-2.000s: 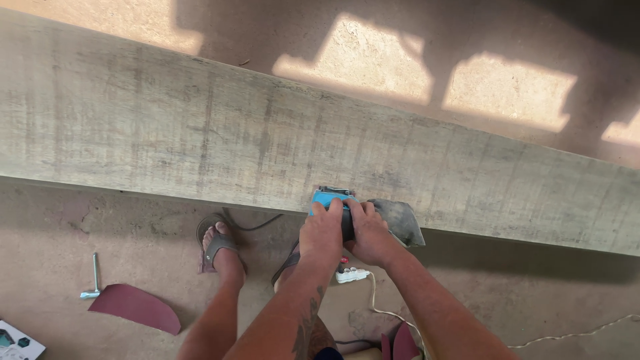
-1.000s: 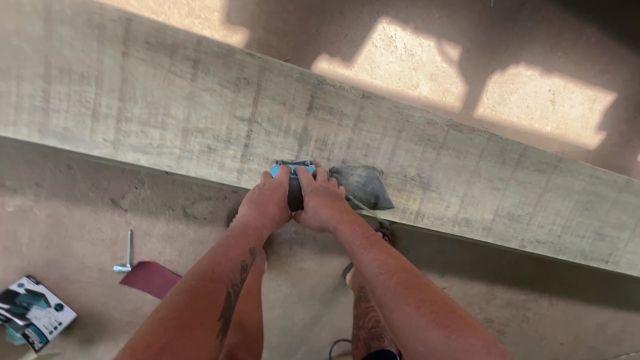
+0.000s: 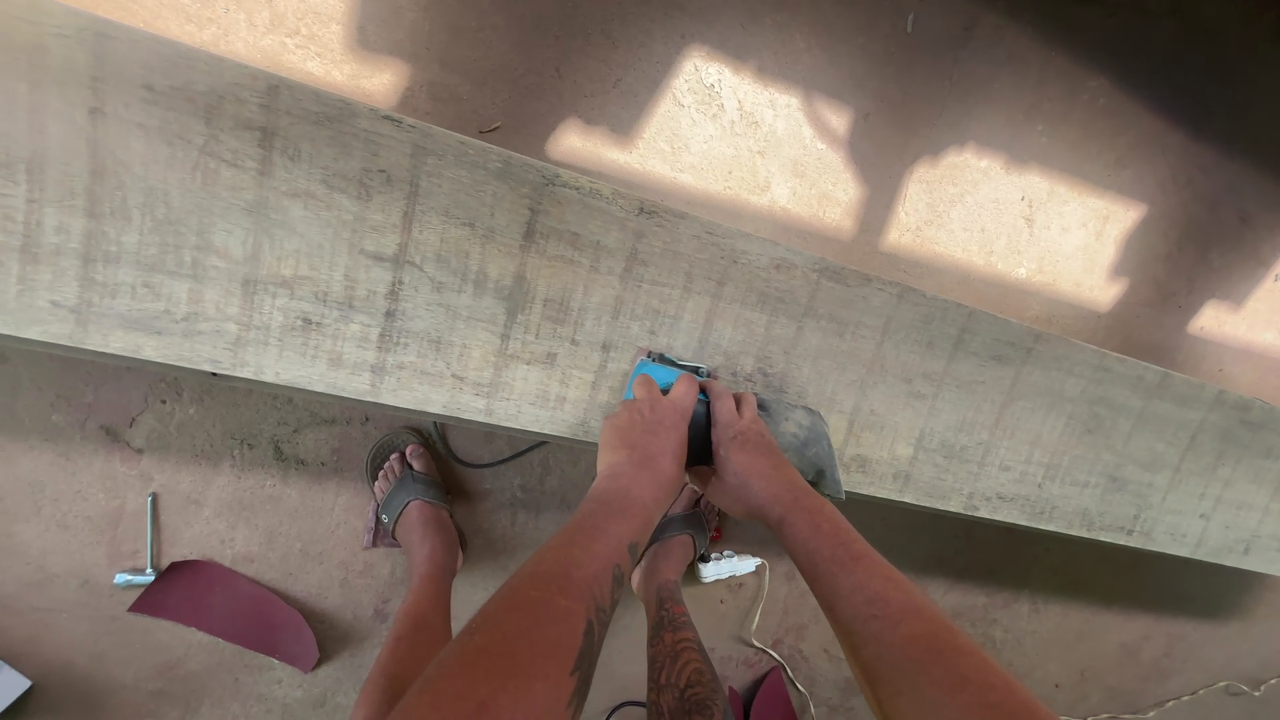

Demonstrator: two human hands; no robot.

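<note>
A long wooden plank with dark marks across its face runs from upper left to lower right. On its near edge lies a blue and black power sander, partly hidden under my hands. My left hand grips its left side, and my right hand wraps around its right side, the two close together. A grey dust bag sticks out to the right of the tool and overlaps the plank's edge.
Below the plank are my sandalled feet, a white power strip with its cord, and a dark cable. At the left, a dark red sandpaper sheet lies by a metal T-shaped tool. More red sheet lies at the bottom.
Both hands stay on the sander throughout. The view shifted between frames, and the feet and power strip show again. A printed box seen at lower left a second ago is now mostly out of view.
</note>
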